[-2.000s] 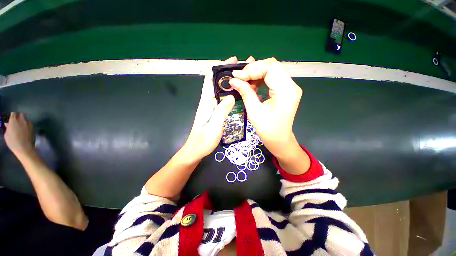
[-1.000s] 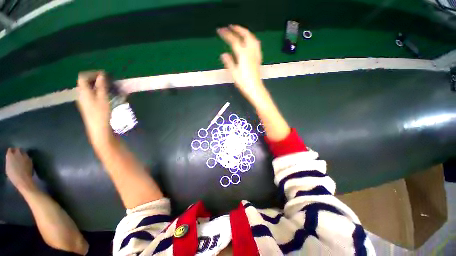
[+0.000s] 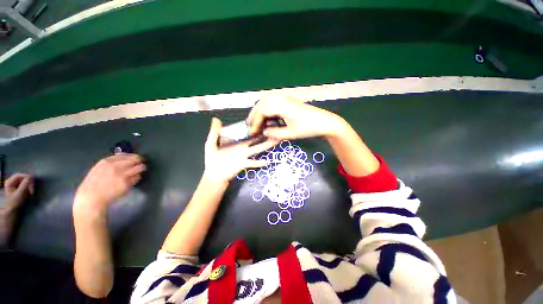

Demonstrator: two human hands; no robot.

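Observation:
A handheld unit (image 3: 235, 132) with a pale patch on its face lies tilted between my two hands above the worktop, a little blurred. My left hand (image 3: 233, 155) is under and around its left part, palm up. My right hand (image 3: 286, 119) grips its right end from above, and its fingers hide most of that end. A loose pile of white rings (image 3: 283, 178) lies on the dark worktop just below my hands, partly behind my left fingertips.
A co-worker's hand (image 3: 107, 181) is at left by a dark unit (image 3: 122, 148), with another hand (image 3: 18, 190) further left. A pale raised edge (image 3: 161, 108) borders the green belt (image 3: 196, 74). A small dark unit (image 3: 480, 55) lies far right on the belt. A cardboard box (image 3: 470, 261) stands lower right.
My hands were apart, the left over the pale edge and the right over the belt; now they meet at a unit. The unit and ring on the belt at upper right are gone from there.

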